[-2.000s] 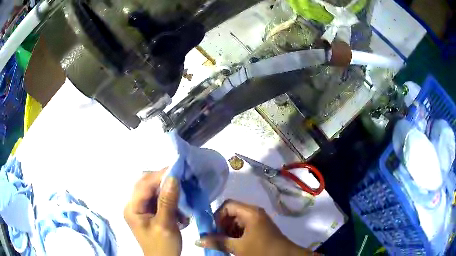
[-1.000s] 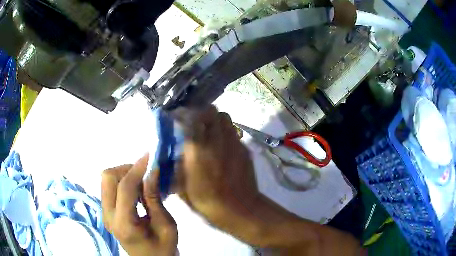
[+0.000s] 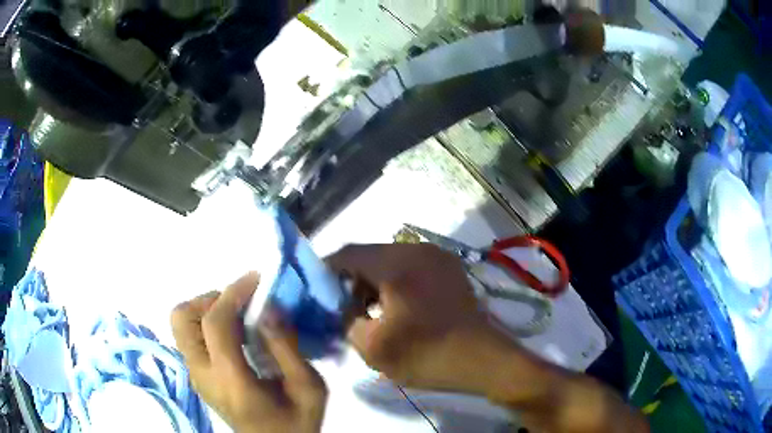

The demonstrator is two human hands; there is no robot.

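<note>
A light-blue fabric workpiece (image 3: 306,292) runs from the needle area (image 3: 264,188) of the sewing machine (image 3: 144,110) down into both hands. My left hand (image 3: 250,359) grips its lower left part, with a white edge showing by the fingers. My right hand (image 3: 406,309) pinches its right side, fingers curled and slightly blurred. The fabric's top end is at the presser foot; the needle itself is too small to tell. A white strip (image 3: 482,49) lies along the dark curved arm.
Red-handled scissors (image 3: 529,264) lie right of my right hand, their lower handle off-white. A pile of light-blue pieces and straps (image 3: 127,355) lies at the left on the white tabletop (image 3: 127,245). A blue basket (image 3: 677,296) holding pale pieces stands at the right.
My right hand first moved up towards the needle, then back down and right. The workpiece has turned and shows more blue. My left hand has shifted left and down. The view has shifted.
</note>
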